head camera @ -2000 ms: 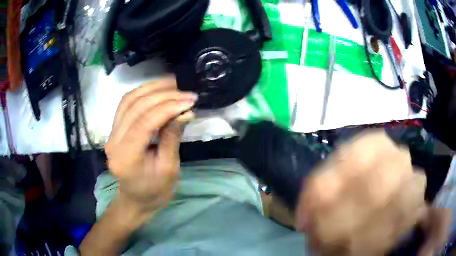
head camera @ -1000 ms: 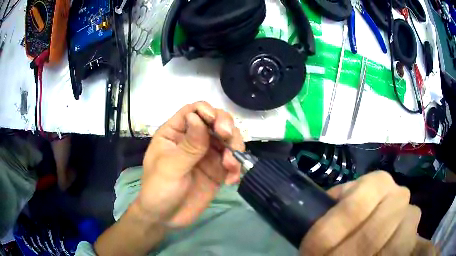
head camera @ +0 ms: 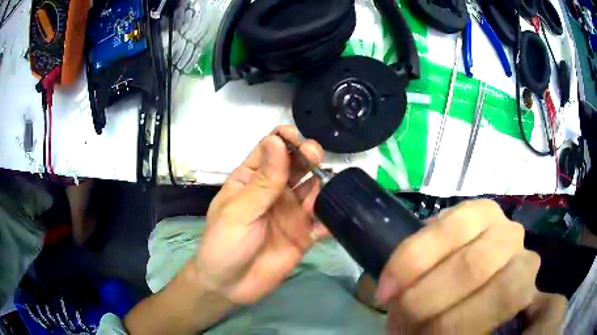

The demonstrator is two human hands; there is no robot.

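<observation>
My right hand is closed around the black electric screwdriver, its tip pointing up and left. My left hand is palm up, thumb and fingertips pinching around the thin metal bit at the screwdriver's tip. Whether a screw is there cannot be told. The black headphones lie on the bench beyond my hands. One ear cup shows its flat black disc with a ringed centre. The other carries a thick soft pad.
At the left are an orange multimeter with red and black leads and a blue circuit board in a black holder. At the right are thin metal strips, blue-handled pliers and ear pads. Green tape crosses the white bench.
The screwdriver has come from the right to my left fingertips, which now pinch its bit. Over the last second both hands shifted slightly right. The headphones shifted in view as the camera moved.
</observation>
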